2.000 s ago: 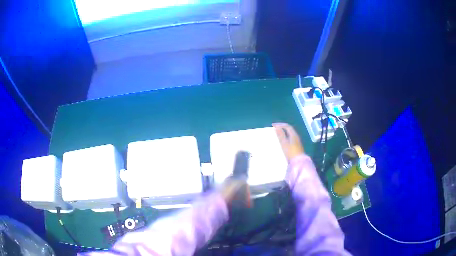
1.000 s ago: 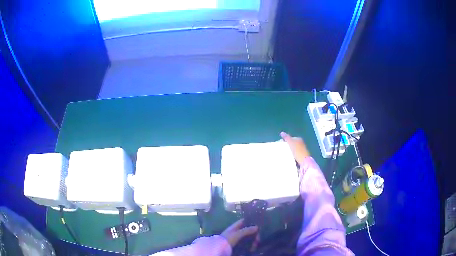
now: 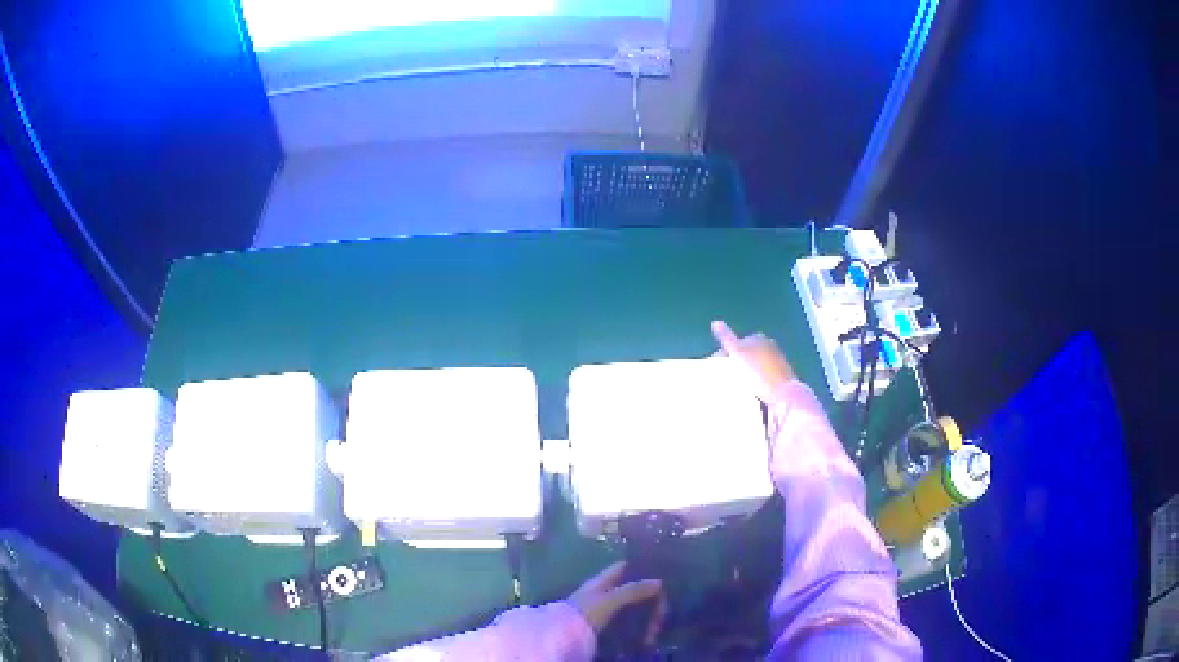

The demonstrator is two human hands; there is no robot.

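Observation:
Four white box-shaped units, probably projectors, stand in a row; the rightmost (image 3: pixel 666 433) is in front of me. My right hand (image 3: pixel 756 365) is at its far right corner, index finger pointing past it, holding nothing visible. My left hand (image 3: pixel 618 605) is below its near edge, fingers spread beside a dark, blurred object (image 3: pixel 650 528), possibly a remote, that touches that edge; I cannot tell whether the hand grips it. A black remote control with a white ring (image 3: pixel 343 582) lies below the second and third units. Black power cords (image 3: pixel 515 569) come from the units' near sides.
The green table (image 3: pixel 453 291) holds a white power strip (image 3: pixel 834 323) with several plugs at right. A yellow cylinder (image 3: pixel 915 507) and a ring-shaped roll (image 3: pixel 915 446) are near the right edge. A mesh basket (image 3: pixel 657 188) is beyond the table; crinkled clear film (image 3: pixel 58 608) is lower left.
My left hand and the dark bar it held over the rightmost unit have come down to its near edge. My right hand stays at the far corner, its finger now more extended. The view has shifted.

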